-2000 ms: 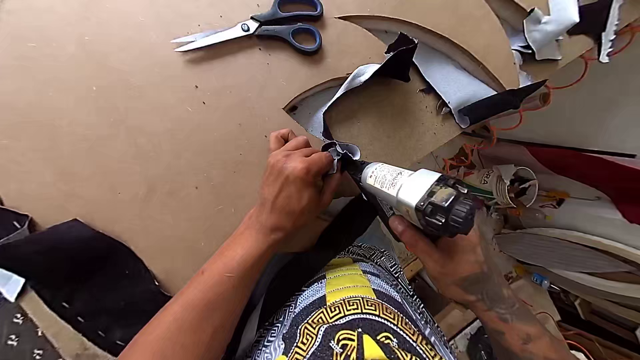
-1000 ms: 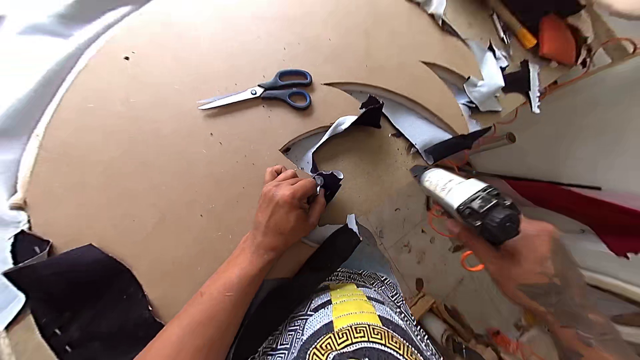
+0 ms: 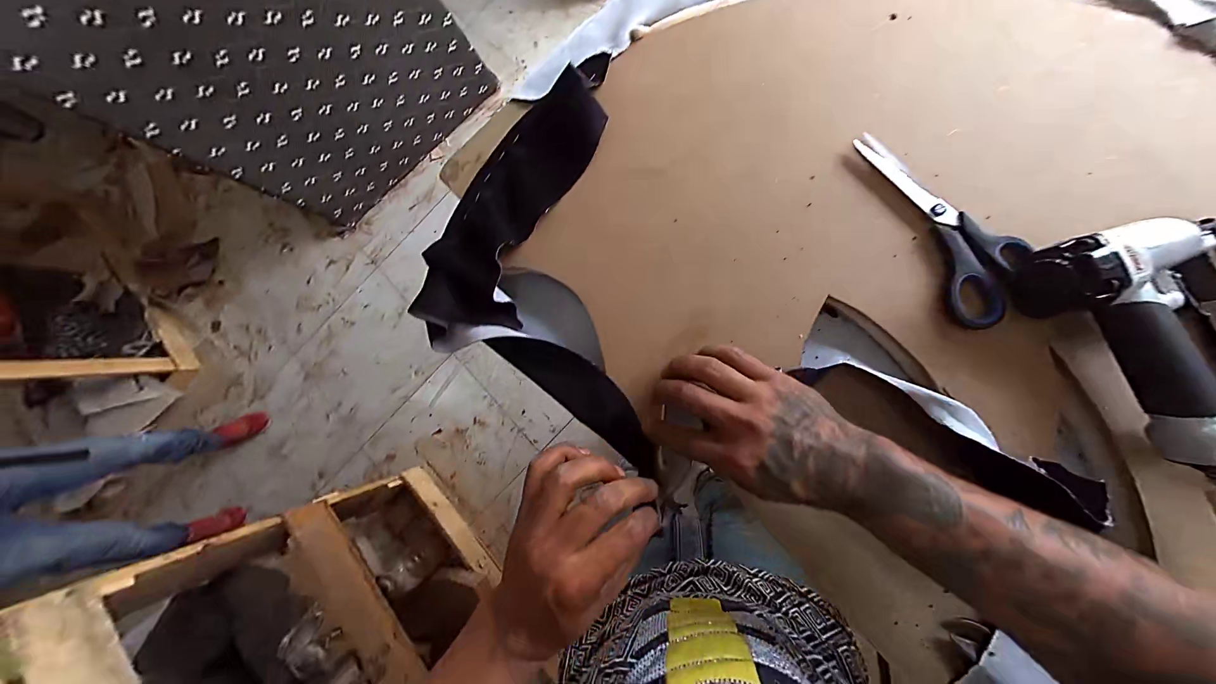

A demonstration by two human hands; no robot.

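My left hand [image 3: 579,541] has bent fingers at the near edge of the brown board [image 3: 703,209], beside a black fabric strip [image 3: 579,389]. My right hand [image 3: 722,413] presses at the same edge, its fingertips touching the board by the strip's end. Whether either hand grips the fabric is hidden. The strip runs left along a cut-out in the board to a wider black fabric piece [image 3: 532,180]. Scissors with dark blue handles [image 3: 940,214] lie slightly apart on the board. A black and white pneumatic stapler [image 3: 1130,275] rests at the right, close to the scissor handles.
Wooden frames [image 3: 323,570] holding dark material stand at lower left. Another person's legs in jeans [image 3: 85,489] are at far left. A patterned dark panel [image 3: 285,85] is at upper left. More fabric [image 3: 1045,475] hangs over a cut-out at right. Debris lies on the tiled floor [image 3: 332,361].
The view has swung left. My right hand has let go of the stapler, which now lies on the board, and has come close to my left hand at the edge.
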